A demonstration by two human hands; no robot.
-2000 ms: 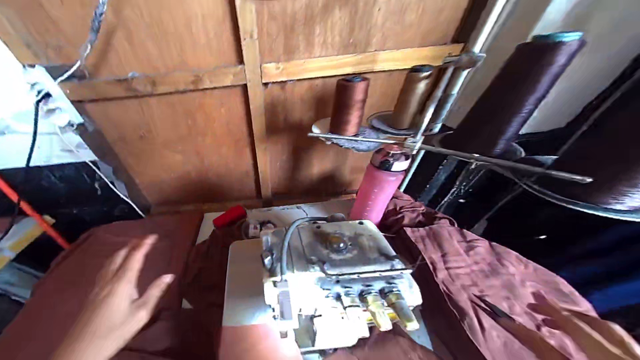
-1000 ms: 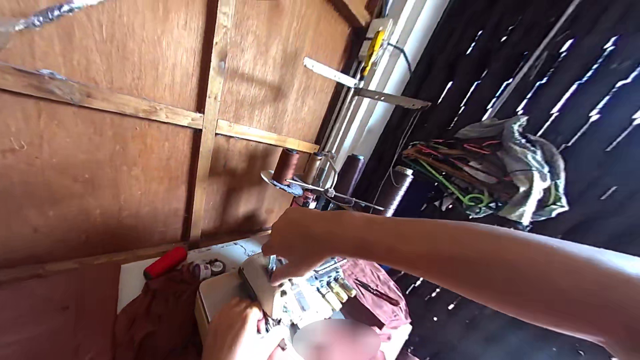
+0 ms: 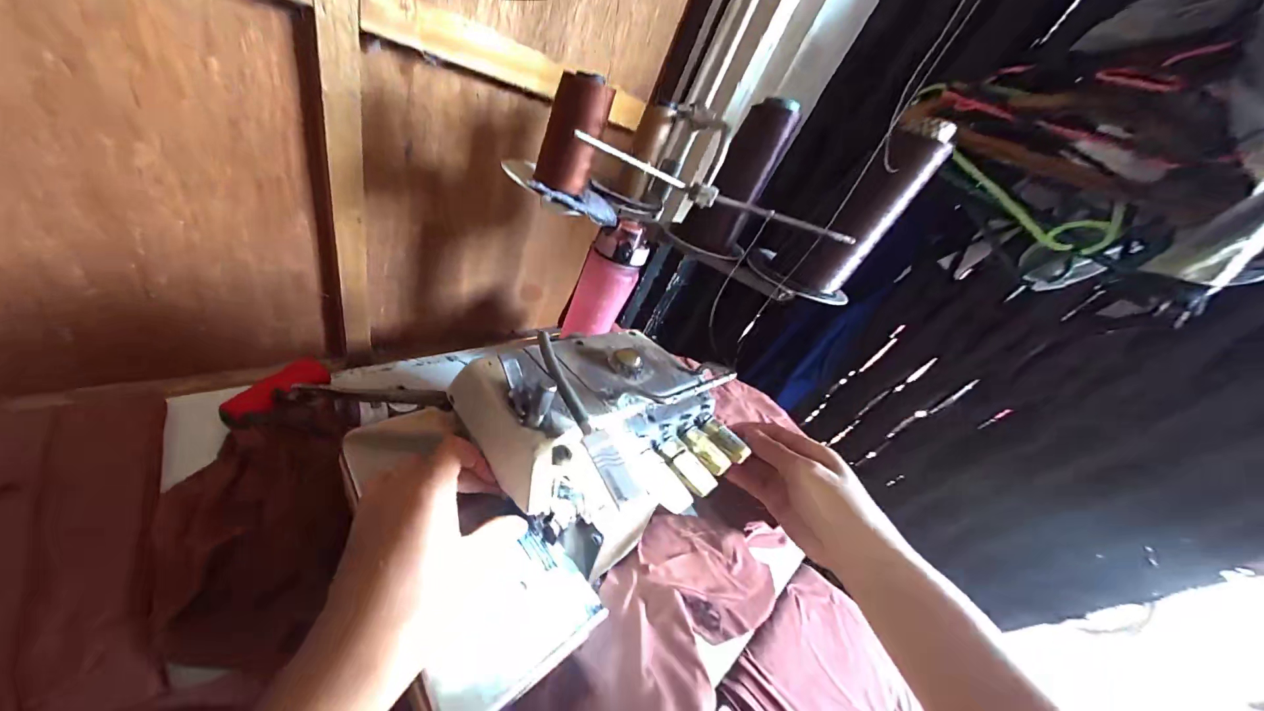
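Note:
An overlock sewing machine (image 3: 592,415) stands in the middle, with a row of yellowish tension knobs (image 3: 706,449) along its front. My left hand (image 3: 425,494) is at the machine's left side, its fingers near the needle area and partly hidden by glare; whether it holds anything cannot be told. My right hand (image 3: 805,484) rests beside the knobs at the machine's right, fingertips near or on the endmost one. Dark red fabric (image 3: 711,583) lies below and right of the machine, and more brown-red fabric (image 3: 257,533) lies to its left.
Behind the machine stand a pink bottle (image 3: 599,291) and a thread stand (image 3: 703,195) with several cones, among them a reddish-brown one (image 3: 576,133). A red-handled tool (image 3: 275,388) lies at the back left. A plywood wall (image 3: 178,197) closes the back; a bundle (image 3: 1086,148) hangs upper right.
My right hand has drawn back from across the machine to its right side by the knobs. My left hand remains at the machine's left. The view has shifted markedly.

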